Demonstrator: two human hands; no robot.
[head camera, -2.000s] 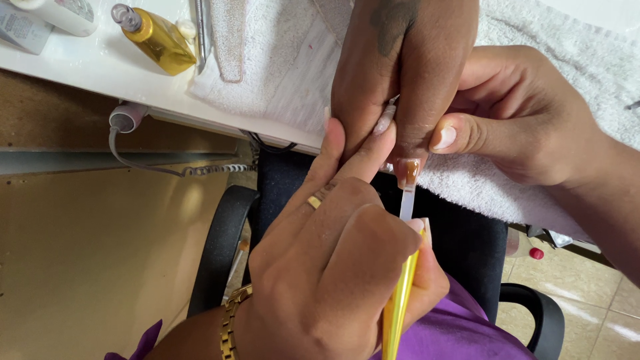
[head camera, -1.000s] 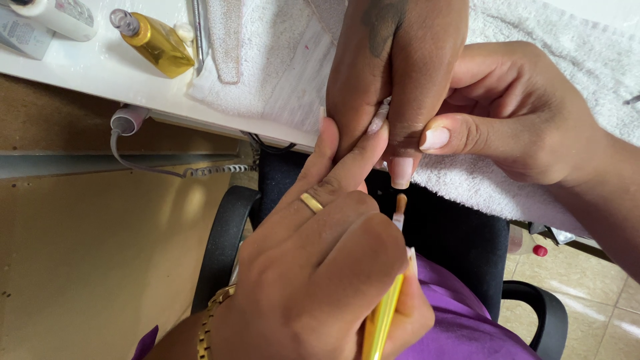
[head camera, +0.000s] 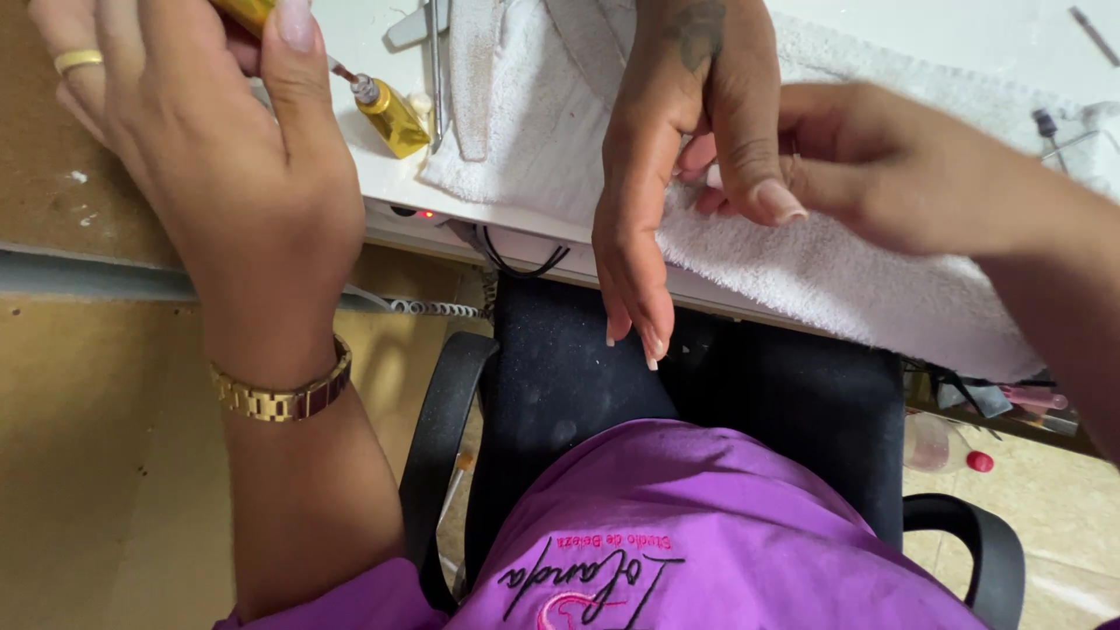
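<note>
My left hand (head camera: 227, 166), with a gold ring and a gold bracelet, is at the upper left, gripping the golden handle (head camera: 245, 10) of a nail brush. The brush tip is at the mouth of a small golden nail-product bottle (head camera: 394, 118), which leans on the white table. My right hand (head camera: 862, 166), slightly blurred, holds another person's hand (head camera: 652, 166) around the thumb side; some of my fingers are hidden behind it. That hand bears a tattoo near the wrist, its thumb points toward the lower right and its other fingers hang down past the table edge.
A white towel (head camera: 542, 166) covers part of the table and hangs over its edge. Nail files (head camera: 477, 87) and a metal tool (head camera: 435, 70) lie at the back left. Cables (head camera: 525, 262) hang beneath the table. A black chair armrest (head camera: 446, 437) stands at lower left.
My left hand has moved up and left with the brush, from the other person's thumbnail to the bottle. The other person's fingers now hang down. The view has shifted.
</note>
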